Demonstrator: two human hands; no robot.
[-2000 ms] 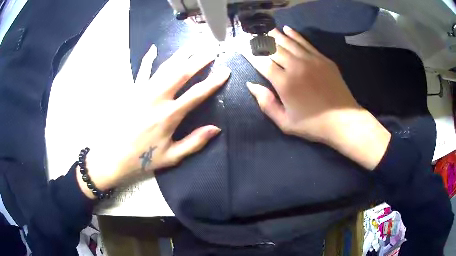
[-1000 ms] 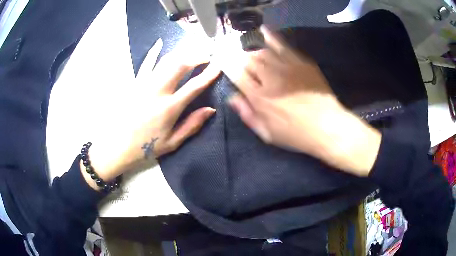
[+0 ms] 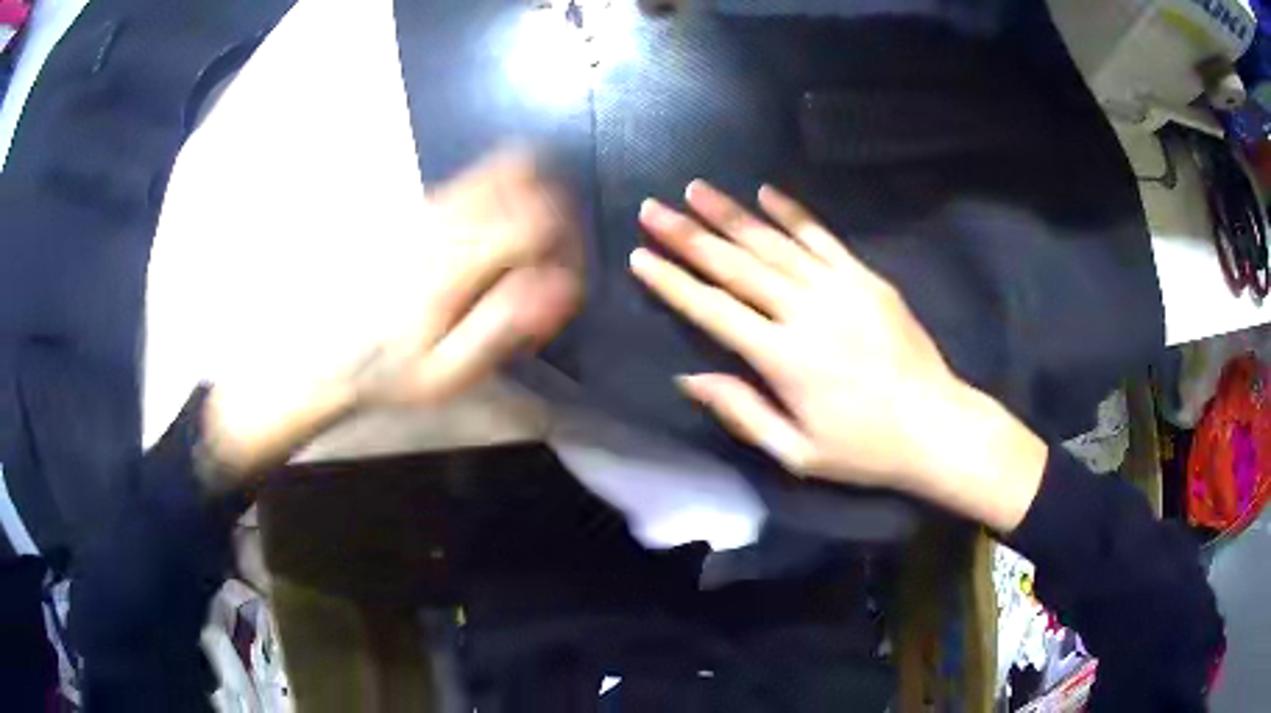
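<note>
A large dark garment panel (image 3: pixel 697 320) lies on the white machine table, with a lengthwise seam running toward the bright lamp spot at the top. A pale piece (image 3: pixel 683 504) shows at its front edge. My right hand (image 3: pixel 822 348) lies flat on the panel, right of the seam, fingers spread and holding nothing. My left hand (image 3: pixel 460 300) is blurred, with fingers bent, at the panel's left edge; whether it grips cloth cannot be told. The needle area is at the top edge of the picture, mostly cut off and glaring.
More dark cloth (image 3: pixel 70 265) hangs along the left. The white table (image 3: pixel 251 320) shows beside it. At the right are dark looped handles (image 3: pixel 1234 223), a white machine part (image 3: pixel 1164 56) and an orange-red bag (image 3: pixel 1227 446). Wooden drawers (image 3: pixel 328 627) with scraps are below.
The needle area has shifted up in the picture. The panel's front edge has changed shape, and a pale piece shows there. My left hand has bent its fingers; my right hand lies flatter, farther from the needle.
</note>
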